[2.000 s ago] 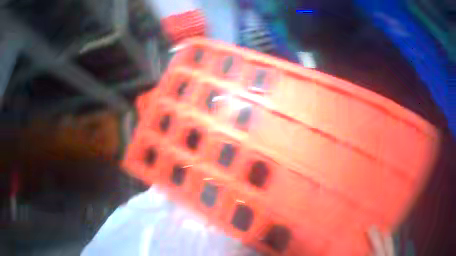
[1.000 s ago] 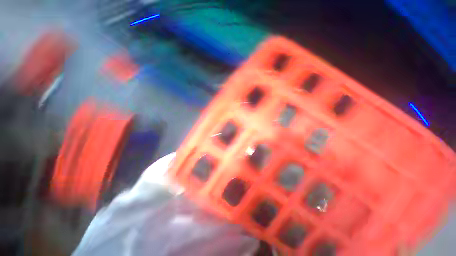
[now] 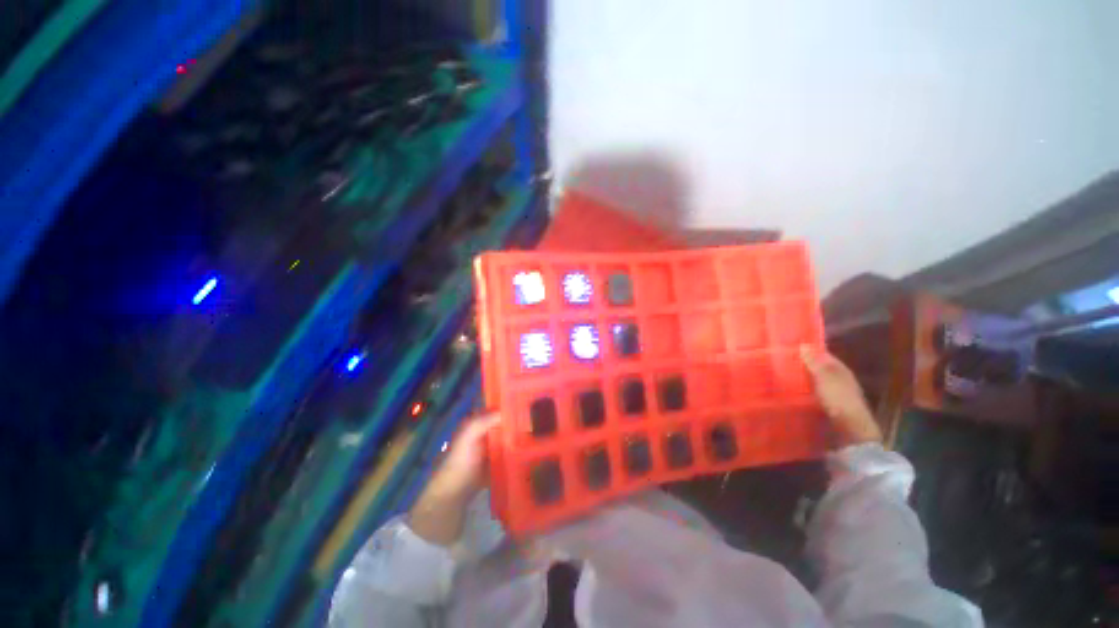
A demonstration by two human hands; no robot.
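Observation:
An orange-red compartment tray (image 3: 761, 411) is held up in front of me, tilted slightly. Several small square watch bodies (image 3: 592, 407) sit in its pockets on the left side and along the lower rows. A few at the upper left have lit white-blue screens; the others are dark or greyish. Pockets at the right hold nothing. My left hand (image 3: 457, 472) grips the tray's left edge, its fingers partly hidden by the tray. My right hand (image 3: 841, 399) grips the right edge.
Blue racks (image 3: 448, 196) with green shelves and small blue and red lights fill the left. More orange trays (image 3: 595, 227) stand behind the held tray by a pale wall (image 3: 859, 111). At the right is a brown box-like thing (image 3: 923, 356), blurred.
The view has turned; the rack now lies at the left and the wall ahead. The tray is farther from the camera and more level. Both hands now show on it, and some screens appear lit.

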